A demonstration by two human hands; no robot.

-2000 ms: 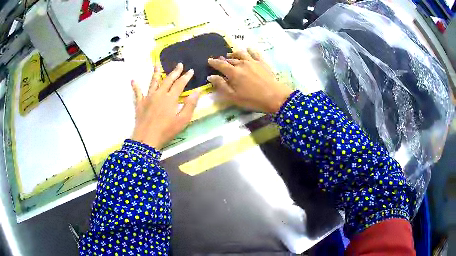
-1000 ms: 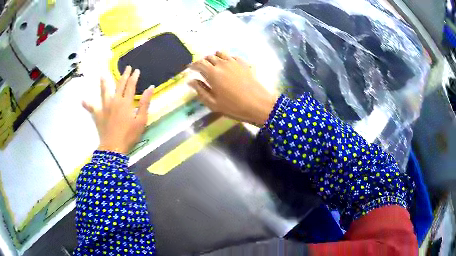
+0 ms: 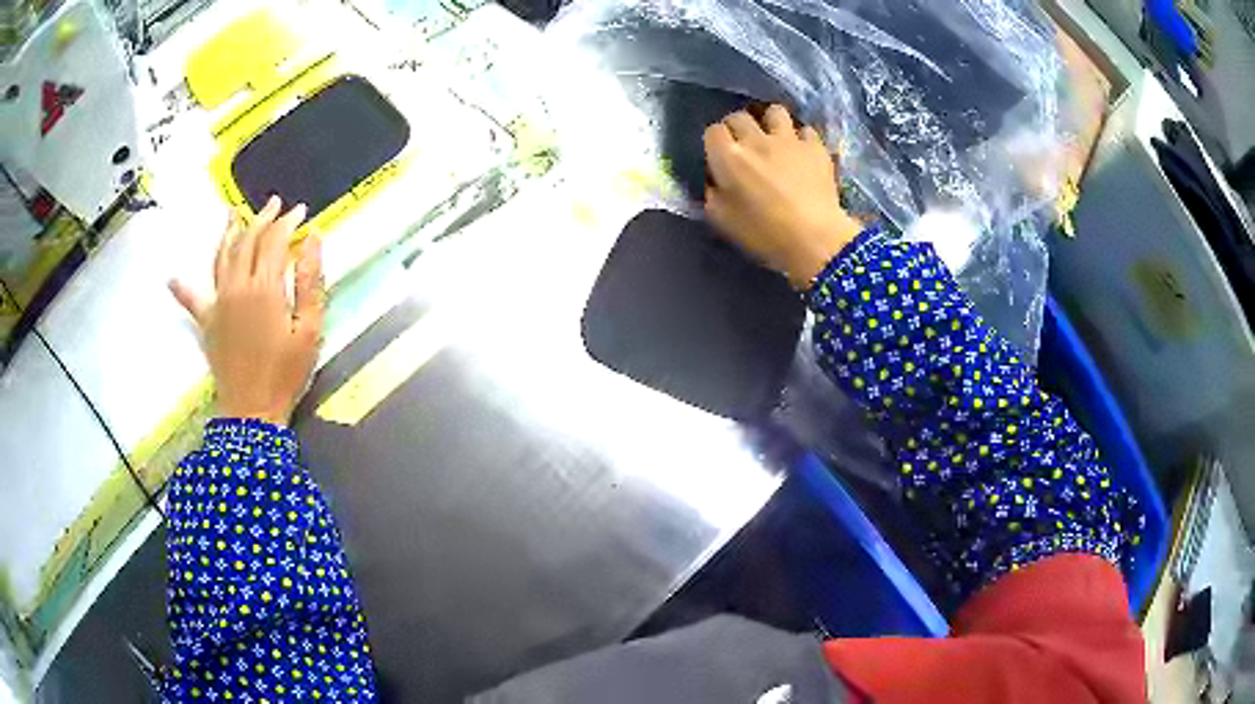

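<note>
A dark rounded panel lies flat in the opening of the yellow template frame at upper left. My left hand is spread, with its fingertips at the frame's lower left edge, holding nothing. My right hand is at the clear plastic bag, fingers curled over dark material at its near left side. Whether the fingers pinch a piece is hidden. Another dark rounded panel lies below and left of my right hand, partly on the metal table.
The machine head with its red logo stands at the upper left. A yellow strip is on the metal table. A black cable crosses the white board at left. A blue bin is below right.
My right hand has left the template and moved right to the plastic bag. My left hand stays at the template's lower edge. The view has shifted right, and the loose dark panel now shows.
</note>
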